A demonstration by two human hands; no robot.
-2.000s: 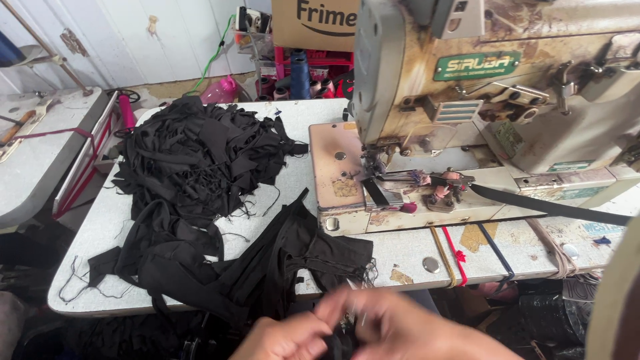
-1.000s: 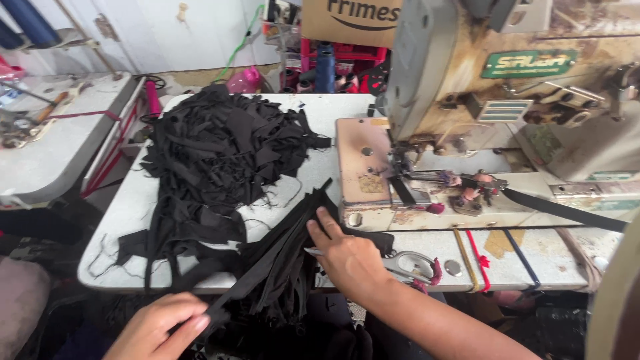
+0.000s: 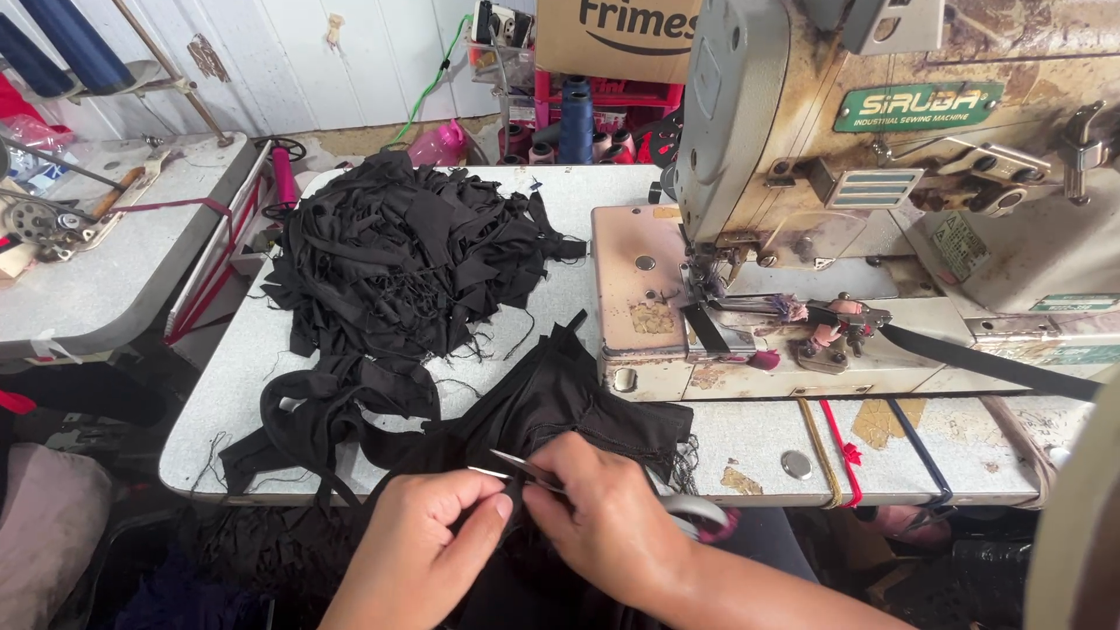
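My right hand (image 3: 604,525) is closed around a pair of scissors (image 3: 534,470), blades apart and pointing left, the grey handle loop showing under the wrist. My left hand (image 3: 437,534) pinches black fabric close to the blade tips. Black cloth pieces (image 3: 560,394) spread from under both hands up over the table's front edge. Behind them lies a large heap of black fabric strips (image 3: 402,254), with loose threads on its near side. To the right stands an industrial sewing machine (image 3: 779,175), a black strip (image 3: 989,359) running into its folder attachment.
Yellow, red and blue cords (image 3: 831,451) wrap the front edge of the white table (image 3: 542,306). Thread cones (image 3: 576,122) and a cardboard box (image 3: 612,39) are at the back. Another machine table (image 3: 131,254) stands at left. Dark fabric lies below the table.
My left hand has moved right and my right hand has come down toward it, so they are close together again. The scissors' blades now point left beside my left fingers.
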